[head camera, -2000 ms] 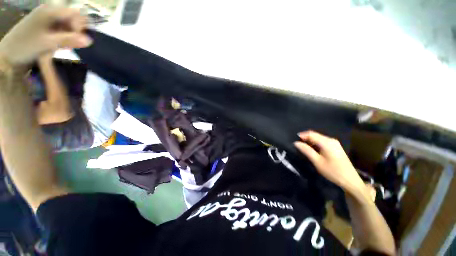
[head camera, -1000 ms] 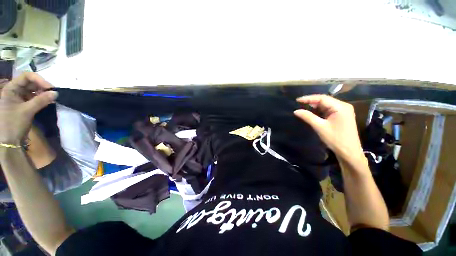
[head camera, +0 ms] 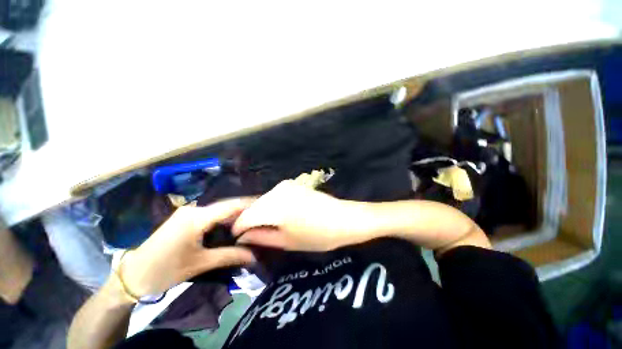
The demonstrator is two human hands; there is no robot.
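Note:
Black fabric (head camera: pixel 348 146) lies over my lap below the table edge and merges with the black shirt. My left hand (head camera: pixel 181 245) is curled, its thumb and fingers around a dark patch of cloth. My right hand (head camera: pixel 290 215) meets it in front of my body, its fingertips tucked against the left fingers. What the right fingertips hold is hidden. A yellow-tan ticket (head camera: pixel 314 178) shows just above my right hand.
The white table (head camera: pixel 273 61) crosses the top, its edge slanting. At right is an open carton (head camera: pixel 576 163) with dark contents, beside another tan ticket (head camera: pixel 453 183). A blue object (head camera: pixel 185 174) and brown-purple cloth (head camera: pixel 194 307) lie at left. Part of another person (head camera: pixel 13 266) shows at far left.
My hands have come from wide apart to together in front of my body. The black band is no longer stretched along the table edge. The view has tilted and shifted right.

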